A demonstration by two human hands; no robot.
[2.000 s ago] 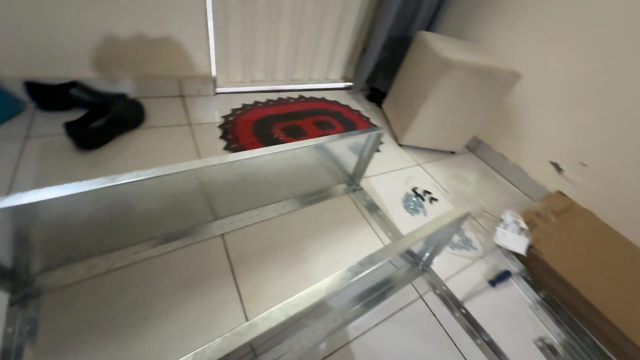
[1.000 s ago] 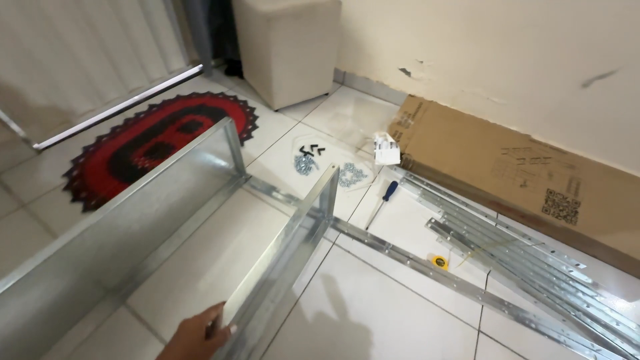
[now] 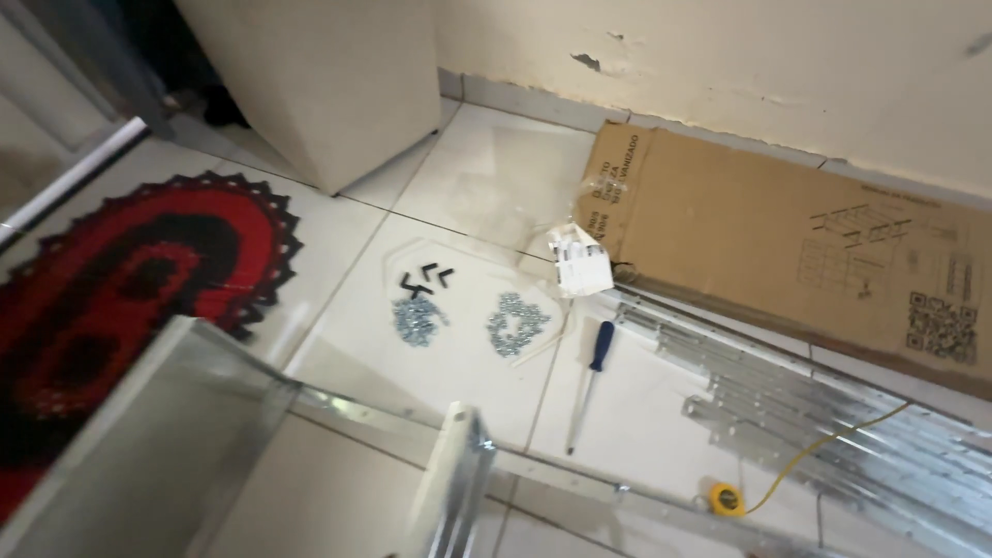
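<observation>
Neither of my hands shows clearly; only tiny skin-coloured traces touch the bottom edge. A galvanized metal shelf panel (image 3: 147, 449) stands on edge at lower left, and a second panel (image 3: 449, 488) rises at bottom centre. Both meet a perforated metal upright (image 3: 573, 477) lying across the floor. Beyond it are a pile of bolts (image 3: 416, 322), a pile of nuts (image 3: 518, 324) and several black angled plastic pieces (image 3: 428, 277). A blue-handled screwdriver (image 3: 600, 349) points toward the upright. A yellow tape measure (image 3: 726, 499), with a yellow cord beside it, sits at lower right.
Several loose metal uprights (image 3: 821, 418) lie at right beside a long cardboard box (image 3: 744, 225) along the wall. A crumpled printed paper (image 3: 580, 261) rests at the box's end. A red and black rug (image 3: 186, 240) is at left, and a beige stool (image 3: 333, 85) stands behind.
The hand seen on the nearer shelf panel one second ago is out of clear view. The view has swung right and come closer to the hardware and the box.
</observation>
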